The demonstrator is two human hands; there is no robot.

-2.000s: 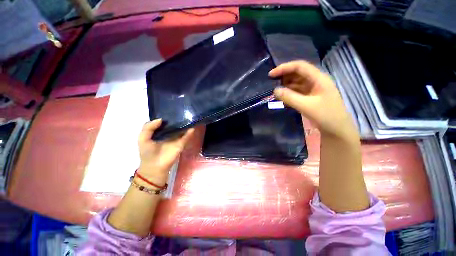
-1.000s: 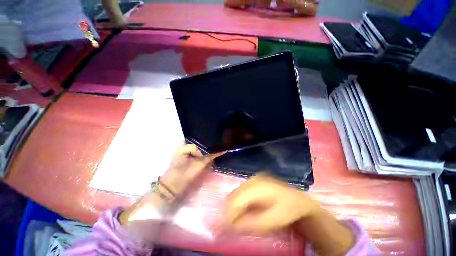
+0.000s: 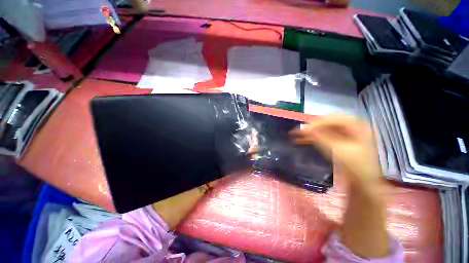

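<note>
A dark tablet (image 3: pixel 159 149) is raised and tilted at the left of centre, its plain dark face showing. Clear wrinkled film (image 3: pixel 246 136) with bright glare shows at its right edge. My left hand is hidden behind the tablet, which rests on it; only the wrist and forearm (image 3: pixel 187 205) show below. My right hand (image 3: pixel 337 138) is blurred, right of the film and over other dark tablets (image 3: pixel 308 162) lying on the bench. Whether it holds film cannot be told.
Tablets on white sleeves (image 3: pixel 411 149) are stacked at right, with more stacks at far right (image 3: pixel 383 33) and left (image 3: pixel 31 113). White sheets (image 3: pixel 262 72) lie at the back. A blue crate (image 3: pixel 43 215) stands lower left. Part of another person (image 3: pixel 67 13) shows upper left.
The raised tablet has moved left and now shows a plain dark face instead of the glossy screen. My right hand has moved up and right. The view has shifted.
</note>
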